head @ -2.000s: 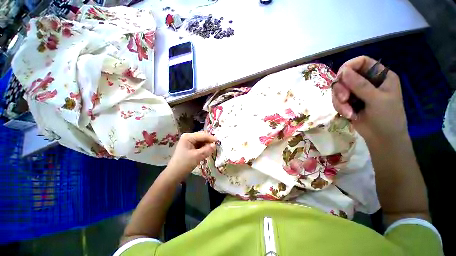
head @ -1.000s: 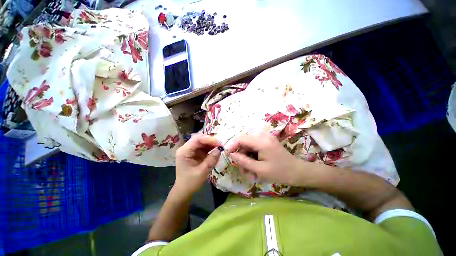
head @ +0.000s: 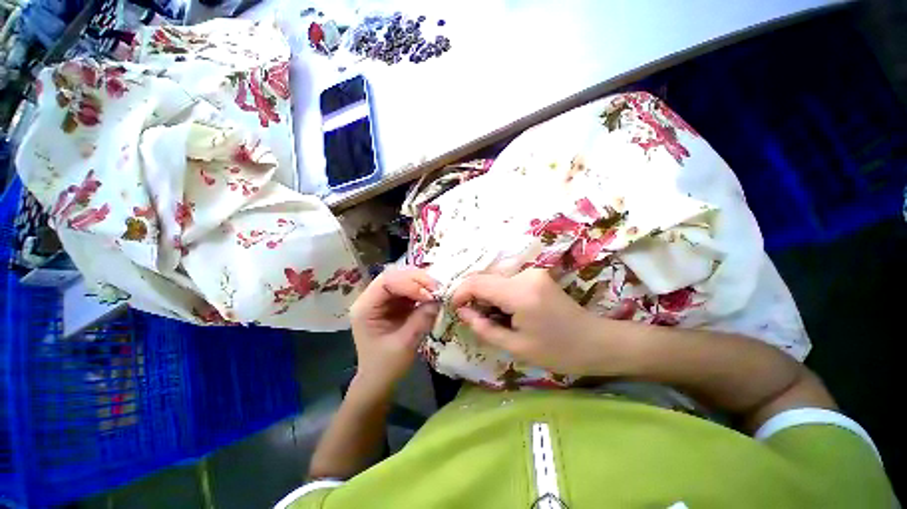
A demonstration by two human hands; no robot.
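Note:
A cream floral garment [head: 597, 219] lies bunched on my lap, against the table's near edge. My left hand [head: 393, 316] pinches the garment's edge between thumb and fingertips. My right hand [head: 522, 313] is close beside it at the same spot, its thumb and fingers pinched together at the cloth; the fingertips almost touch those of my left hand. A needle, thread or button between the fingertips is too small to make out.
On the white table [head: 517, 70] lie a smartphone [head: 349, 134], a loose pile of small dark buttons [head: 400, 40] and a small red item [head: 318, 37]. A floral garment pile [head: 189, 189] hangs over the table's left side. Blue crates [head: 129, 398] stand below.
My right hand has come from far out at the right back to my left hand. The dark button seen at my left fingertips one second ago is now hidden.

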